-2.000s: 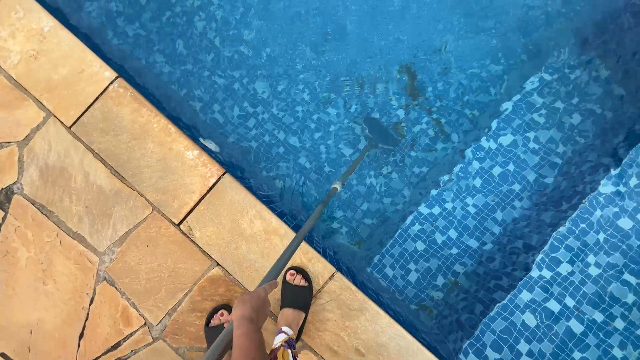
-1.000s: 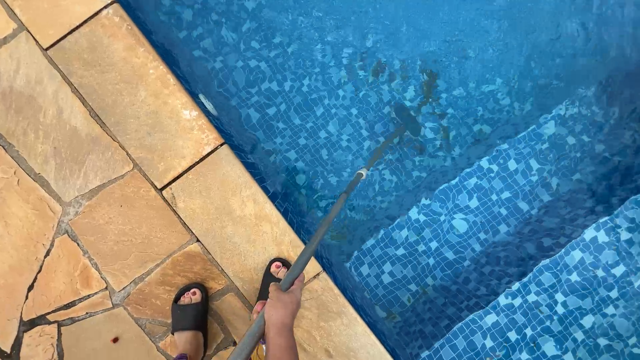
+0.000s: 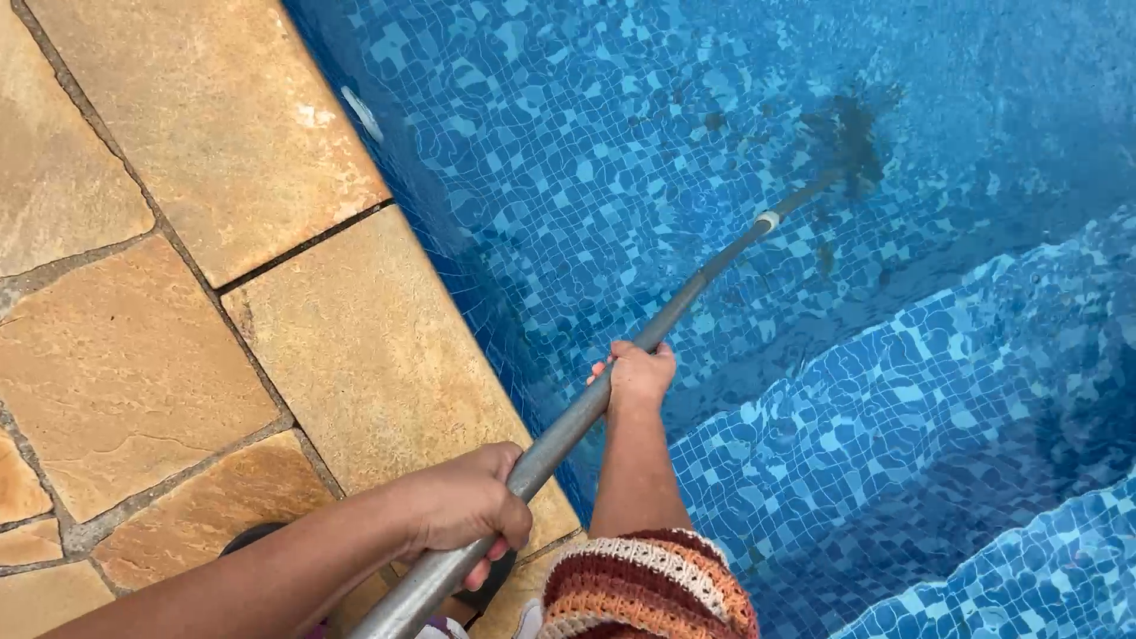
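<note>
A long grey metal pole (image 3: 568,435) slants from the bottom edge of the view over the pool's edge and down into the water. My left hand (image 3: 475,501) is closed around its lower part, above the stone coping. Farther up the shaft, out over the water, my right hand (image 3: 639,377) grips it too; a striped crocheted sleeve (image 3: 648,581) covers that arm near the bottom. A pale ring (image 3: 767,221) sits on the pole beyond my right hand. At the far end, a dark pole head (image 3: 852,146) is underwater, blurred among dark patches of sediment.
Tan stone coping (image 3: 382,355) borders the pool along a diagonal edge, with irregular paving (image 3: 133,364) on the left. Blue mosaic-tiled steps (image 3: 887,382) lie underwater at the right. A small white fitting (image 3: 361,114) is on the pool wall. My dark sandals are partly hidden below my arms.
Both hands now show on the pole, where one showed before. The dark patches around the submerged head look more spread out and cloudy. The view has moved closer to the pole.
</note>
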